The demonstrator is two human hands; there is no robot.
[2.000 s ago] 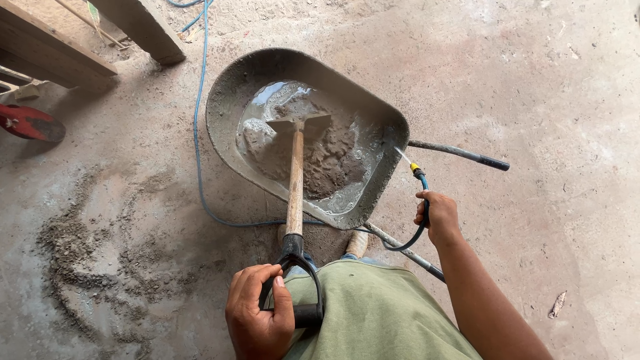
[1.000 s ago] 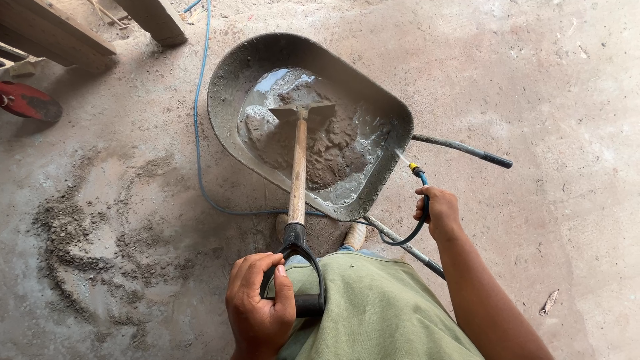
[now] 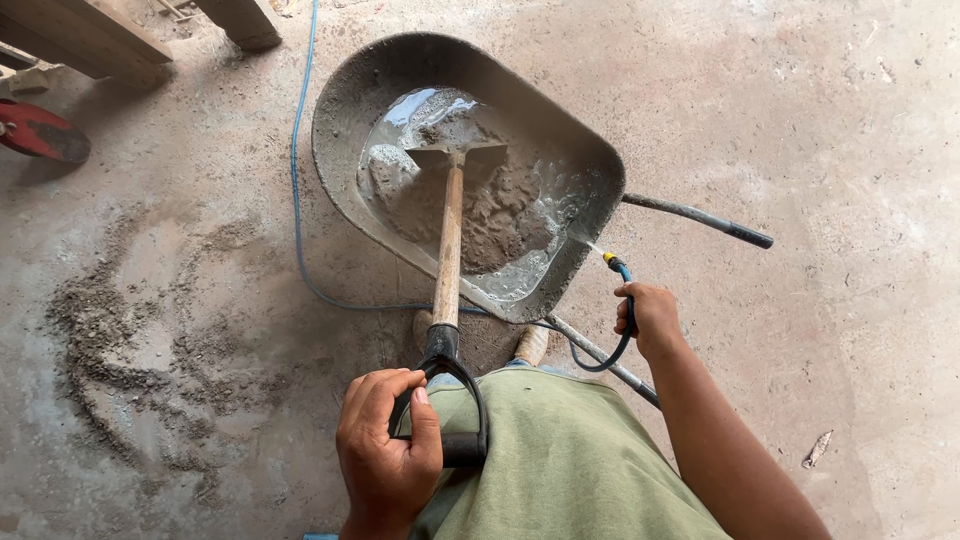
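Note:
My left hand [image 3: 390, 442] grips the black D-handle of a shovel [image 3: 450, 247], whose wooden shaft runs forward over the rim of a wheelbarrow [image 3: 349, 180]. The shovel's blade rests in wet grey-brown mortar or concrete mix [image 3: 502, 225], with bubbly water around it. On the right, my right hand [image 3: 649, 315] is closed around a blue hose [image 3: 624, 330]. From the hose's yellow-tipped nozzle [image 3: 608, 258] a spray of water strikes the inner wall of the tray at its near right end.
Spilled sand or dry mix [image 3: 105, 330] lies on the concrete floor [image 3: 787, 150] at left. The wheelbarrow's handles [image 3: 697, 216] reach right and toward me. Wooden beams [image 3: 97, 37] and a red object [image 3: 41, 131] are at upper left. The hose loops across the floor; my feet are beside the wheelbarrow.

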